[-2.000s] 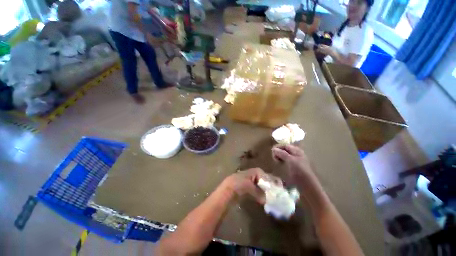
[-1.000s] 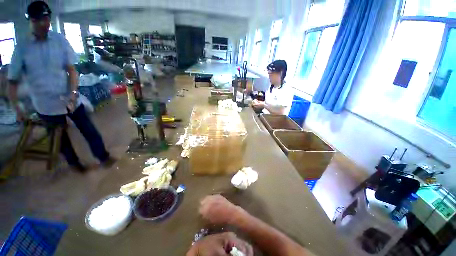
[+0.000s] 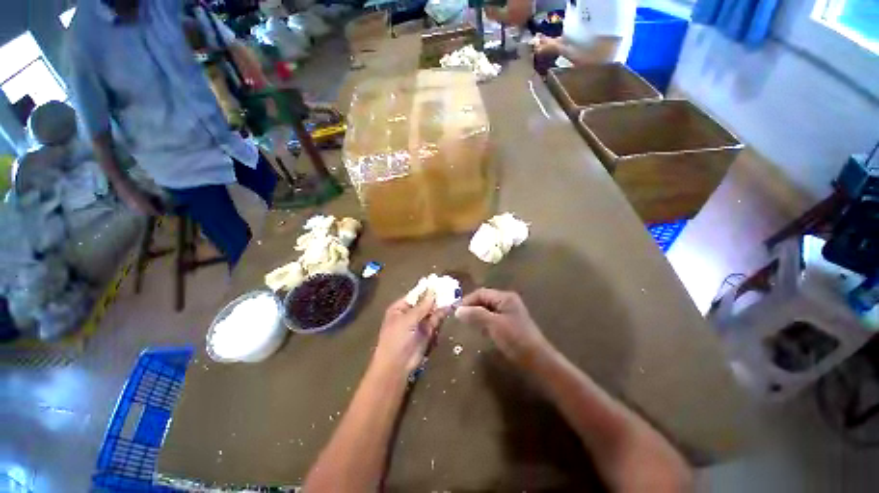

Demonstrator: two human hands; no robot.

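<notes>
My left hand [image 3: 412,325] holds a cream-white plush toy skin [image 3: 434,289] bunched above its fingers, with a dark dot at its right edge. My right hand [image 3: 501,323] is just right of it, thumb and fingers pinched near the dot; whether a small piece is between them is too small to tell. A tiny white washer [image 3: 458,350] lies on the table below the hands. The bowl of dark eyes [image 3: 321,300] and the bowl of white washers [image 3: 247,327] stand side by side to the left. A separate skin [image 3: 498,237] lies beyond my hands.
A taped carton [image 3: 419,154] stands mid-table. A pile of skins [image 3: 323,252] lies behind the bowls, beside a small blue-white object [image 3: 371,270]. A press [image 3: 304,154] and a standing person are at the left. Open cartons [image 3: 665,154] line the right side. A blue crate [image 3: 140,414] is at lower left.
The view has tilted down again since one second ago. The skin is now raised in my left hand, and my right hand has come close beside it. The standing person appears nearer the table.
</notes>
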